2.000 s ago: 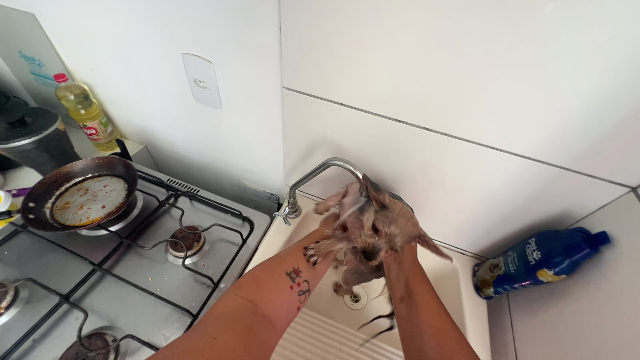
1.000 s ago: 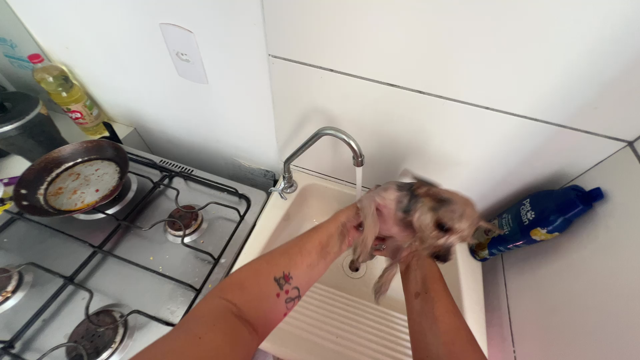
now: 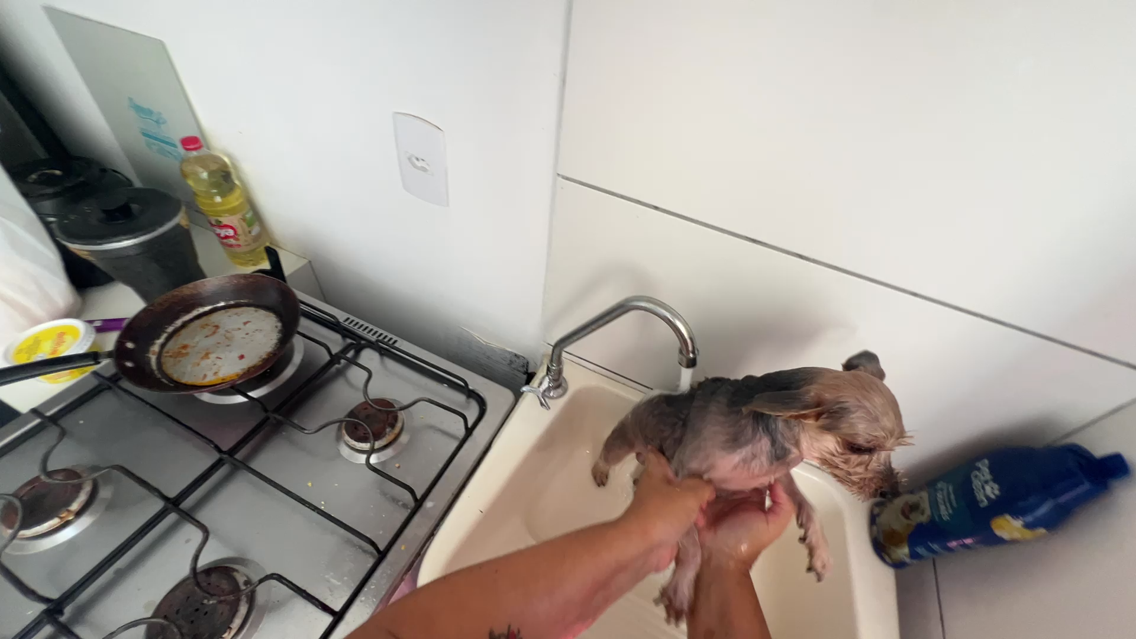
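A small wet dog (image 3: 745,426) is held up over a cream laundry sink (image 3: 479,515), its head to the right and its legs hanging. My left hand (image 3: 670,510) grips its belly near the hind legs. Under the chest, my right hand (image 3: 744,519) supports it with curled fingers; the two hands are close together. A chrome faucet (image 3: 635,306) arches behind the dog, and a stream of water falls from its spout by the dog's back.
To the left is a gas stove (image 3: 302,479) with a worn frying pan (image 3: 217,342). An oil bottle (image 3: 222,200), a dark lidded pot (image 3: 133,235) and a yellow-lidded tub (image 3: 53,346) stand beyond. A blue Pet Clean bottle (image 3: 994,501) is at the sink's right edge.
The dog has turned in my hands: its face was toward me two seconds ago, and its side now shows, with the back near the water stream. Both hands still hold it.
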